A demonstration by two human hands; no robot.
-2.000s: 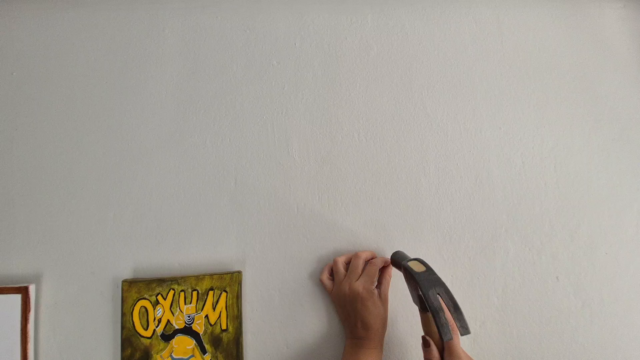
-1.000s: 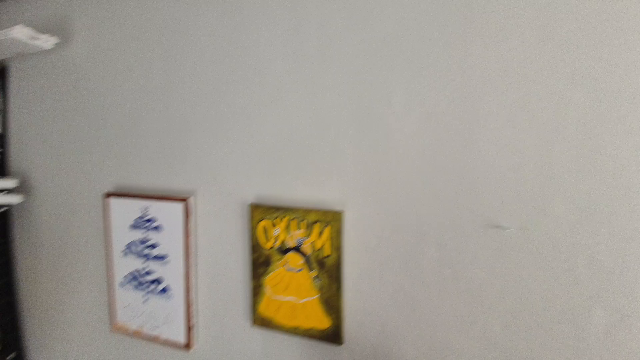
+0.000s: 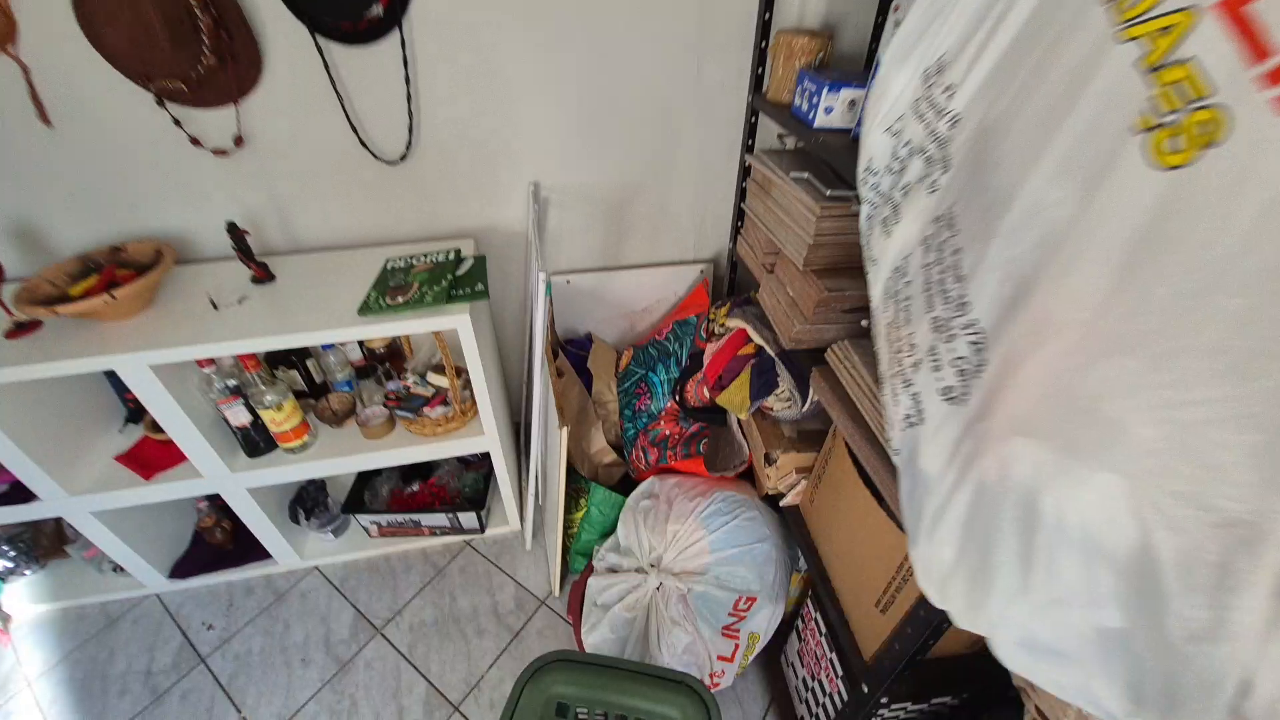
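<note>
Neither of my hands shows in the head view now, and the hammer is out of sight too. The view takes in a white cube shelf on the left, with a clay bowl, a small dark figurine and green booklets on top. Bottles and a wicker basket stand in an upper compartment. A brown hat hangs on the wall above.
A large white plastic bag fills the right side, before a dark metal rack with stacked boards. A tied white bag sits on the tiled floor behind a green plastic object.
The view has swung from the wall with the pictures to the shelf and the corner. Both hands and the hammer, seen at the wall two seconds ago, have left the view.
</note>
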